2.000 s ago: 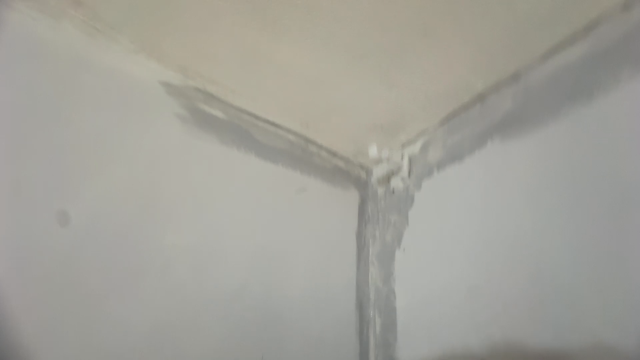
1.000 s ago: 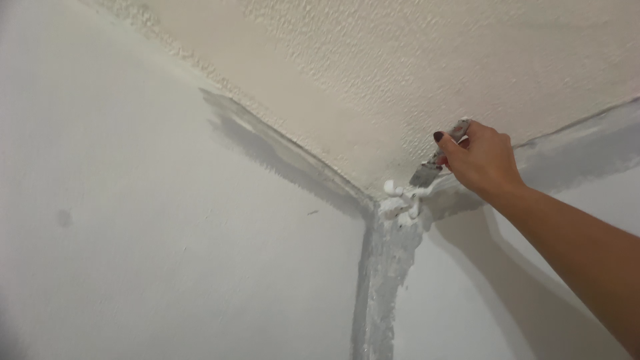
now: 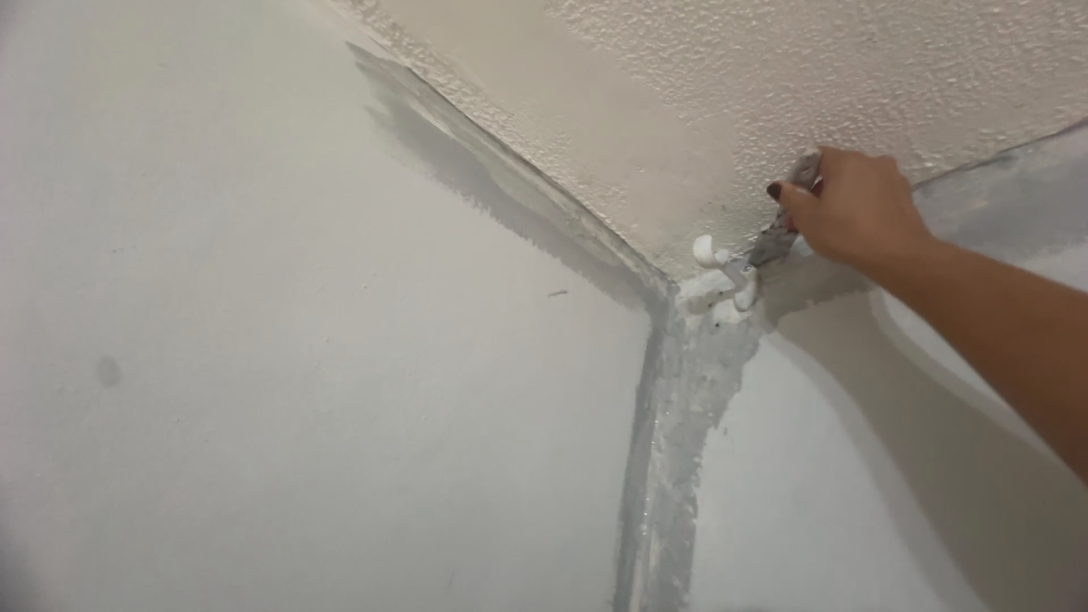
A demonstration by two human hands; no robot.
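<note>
My right hand reaches in from the right and grips a small putty knife, its blade pointing down and left. The blade's tip touches or nearly touches the right edge of a white plastic bracket, which sits in the corner where both walls meet the ceiling. White filler surrounds the bracket, with a few dark specks on it. Grey compound runs down the corner below. Whether the bracket is fixed in the filler, I cannot tell. My left hand is not in view.
The textured beige ceiling slopes across the top. A grey band follows the left wall's upper edge, another grey band the right wall's. The white left wall bears a small grey spot. My arm's shadow falls on the right wall.
My right hand with the putty knife, absent two seconds ago, came into view at the corner by one second ago. It remains there, with the blade close to the white pieces.
</note>
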